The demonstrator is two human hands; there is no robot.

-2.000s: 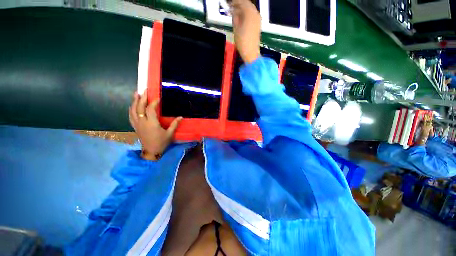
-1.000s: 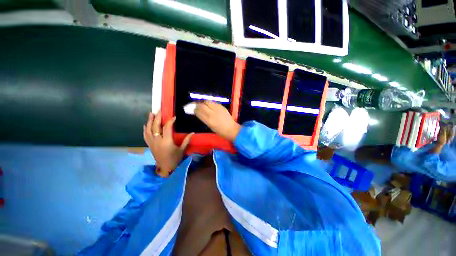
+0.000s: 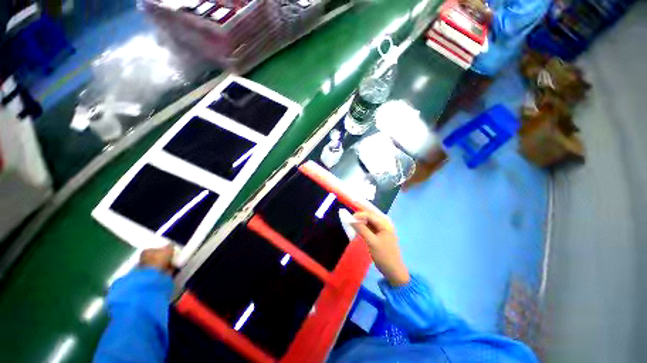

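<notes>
The red tray lies in front of me, with glossy black display panels in its slots; its near-left end runs out of the picture. My right hand pinches a small white wiping cloth over the far-right panel, at the tray's right edge. The white tray lies on the green belt beyond, with three black panels in it. My left hand is closed at the near corner of the white tray; its fingers are partly hidden and blurred.
A small whitish bottle and a large clear drink bottle are past the red tray's far end. Shiny white round patches lie beside them. A blue stool and cardboard are on the floor right. Another worker's blue sleeve is at the top.
The view has turned to the right. My left hand has left the red tray's left edge for the white tray's corner. My right hand with the cloth has moved from the left panel to the far-right one.
</notes>
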